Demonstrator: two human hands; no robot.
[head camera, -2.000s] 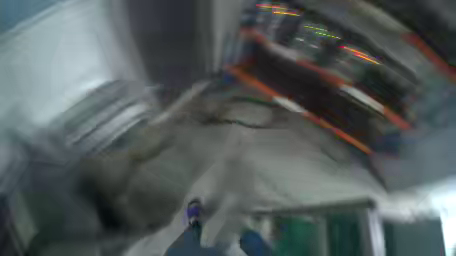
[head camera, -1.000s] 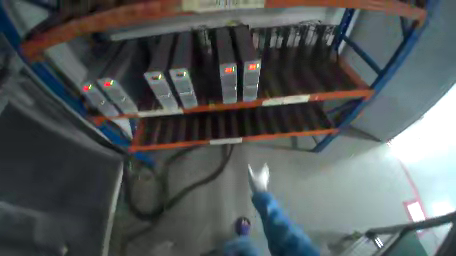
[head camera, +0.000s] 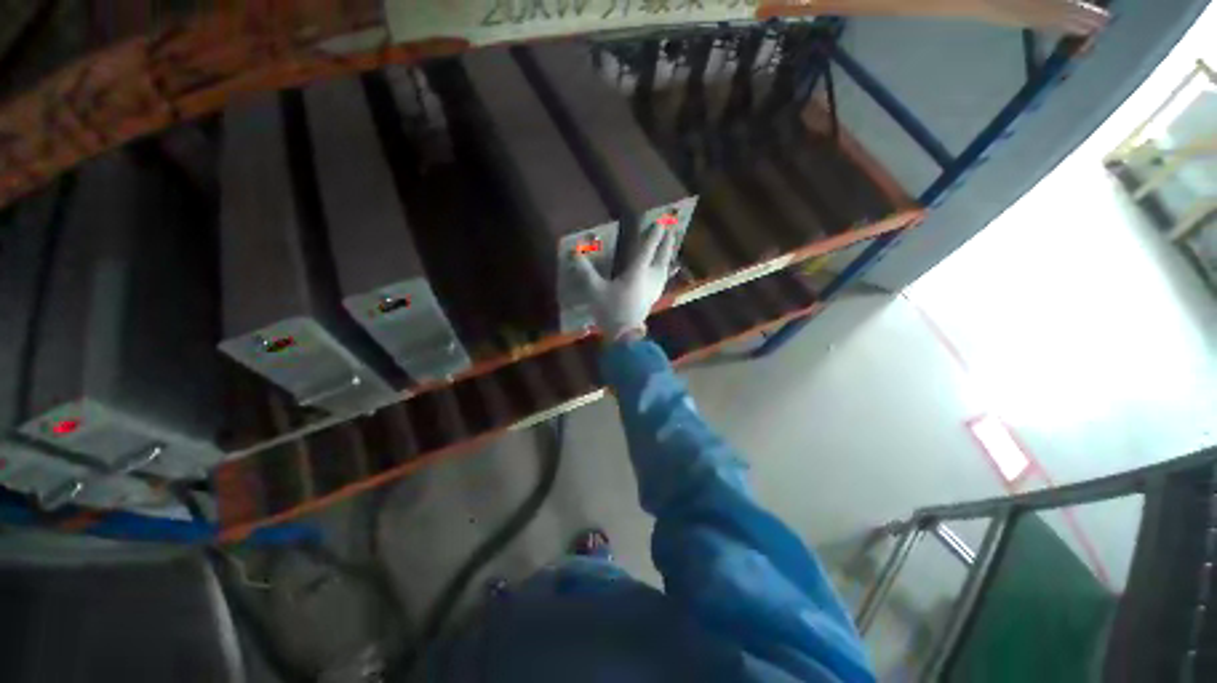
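My right hand (head camera: 627, 287), in a white glove, reaches to the front ends of two grey power modules. Its fingers are spread. The fingertips are at the front of the right module (head camera: 607, 140), just below its red display, and the thumb is at the front of the left module (head camera: 514, 127), below its display. I cannot tell how firmly they touch. Another module pair (head camera: 260, 227) stands to the left, with small displays, and more modules (head camera: 120, 320) with a red display are at the far left. My left hand is not in view.
The orange-beamed rack (head camera: 854, 240) has a slatted shelf and blue uprights (head camera: 961, 180). A thick dark cable (head camera: 514, 527) lies on the floor below. A green-topped metal-frame trolley (head camera: 1028, 614) is at the lower right, a dark surface (head camera: 114, 620) at the lower left.
My right hand has moved up from over the floor to the fronts of the two modules. The rack and modules now appear nearer and larger.
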